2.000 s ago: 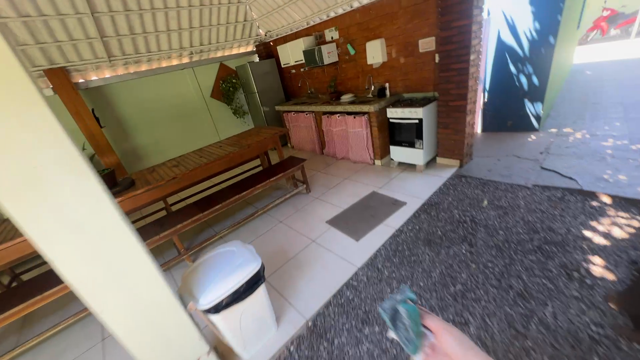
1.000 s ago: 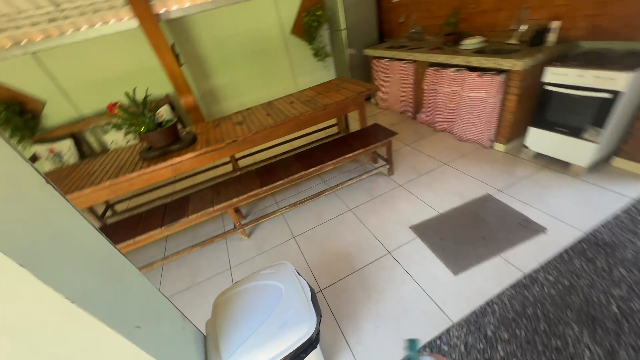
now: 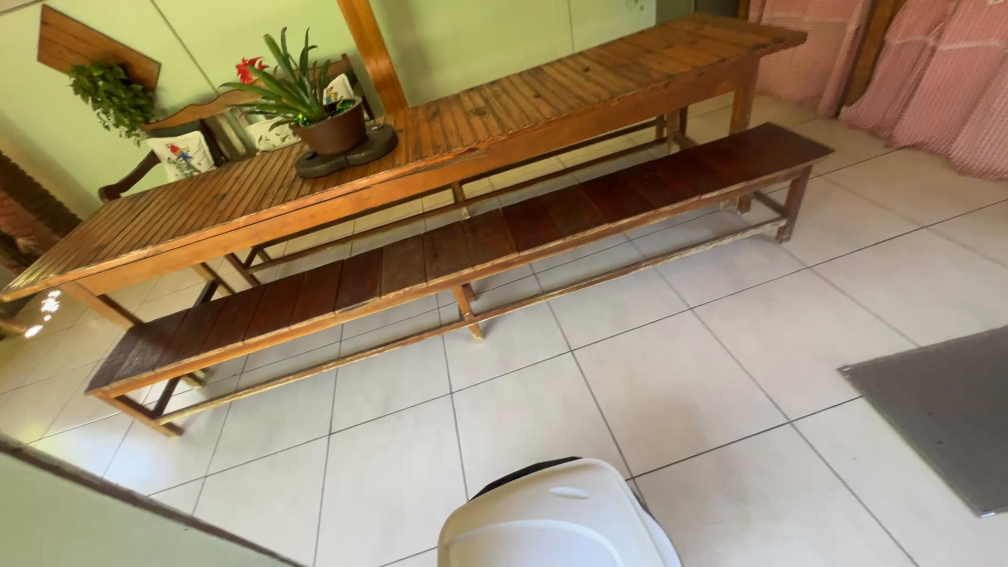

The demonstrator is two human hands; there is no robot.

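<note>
Neither my left hand nor my right hand shows in the head view now. At the bottom edge, nearest to me, is the white plastic lid of a trash bin [image 3: 551, 520], with a bit of black liner at its rim. Beyond it stands a long slatted wooden table [image 3: 504, 102] with a wooden bench [image 3: 472, 244] along its near side. A brown pot with a green plant [image 3: 332, 130] and a red flower rests on a dark base on the table.
A grey mat [image 3: 945, 417] lies on the tiled floor at the right. Pink curtains [image 3: 937, 87] hang at the upper right. A pale green pillar or wall edge [image 3: 102, 512] cuts into the lower left. Behind the table is a wooden seat with cushions [image 3: 183, 156].
The view has swung left and closer to the table and bench. A hand with a green item, seen at the bottom two seconds ago, is out of view now.
</note>
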